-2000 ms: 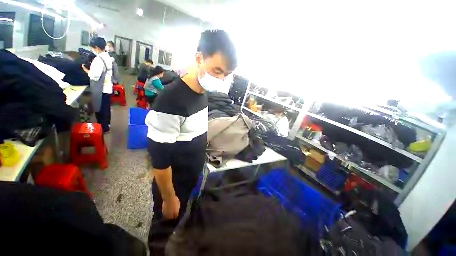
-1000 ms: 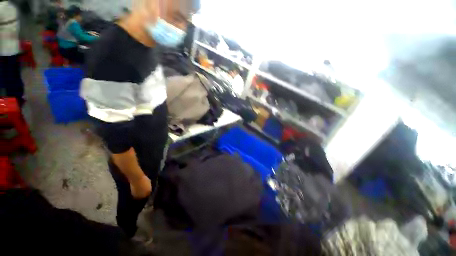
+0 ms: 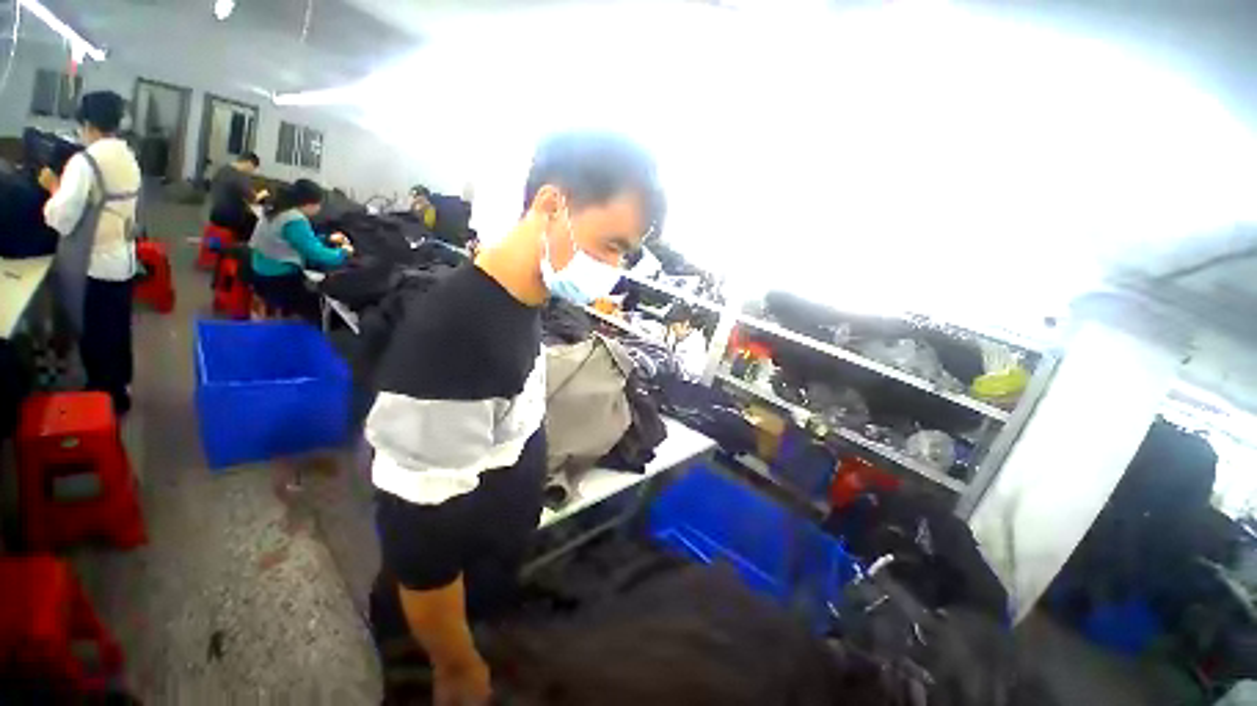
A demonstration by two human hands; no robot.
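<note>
Neither of my hands shows. A dark heap of garments [image 3: 662,628] lies nearest in front of me at the bottom centre, blurred and cut off by the lower edge. A blue plastic bin [image 3: 751,531] stands just behind it, partly hidden. A patterned dark grey garment bundle [image 3: 889,621] lies at its right. A beige-grey garment [image 3: 585,407] hangs over the edge of a white worktable [image 3: 662,466] with more dark garments on it.
A masked person [image 3: 462,428] stands close at centre-left. An empty-looking blue bin [image 3: 270,393] is on the floor behind. Red stools [image 3: 77,469] stand at left. Other people sit or stand further back. Shelving [image 3: 882,400] and a white pillar [image 3: 1082,483] are at right.
The view has swung right, then partly back. The dark mass at the lower left has left the picture. The person still stands beside the heap, and the floor bin shows more fully.
</note>
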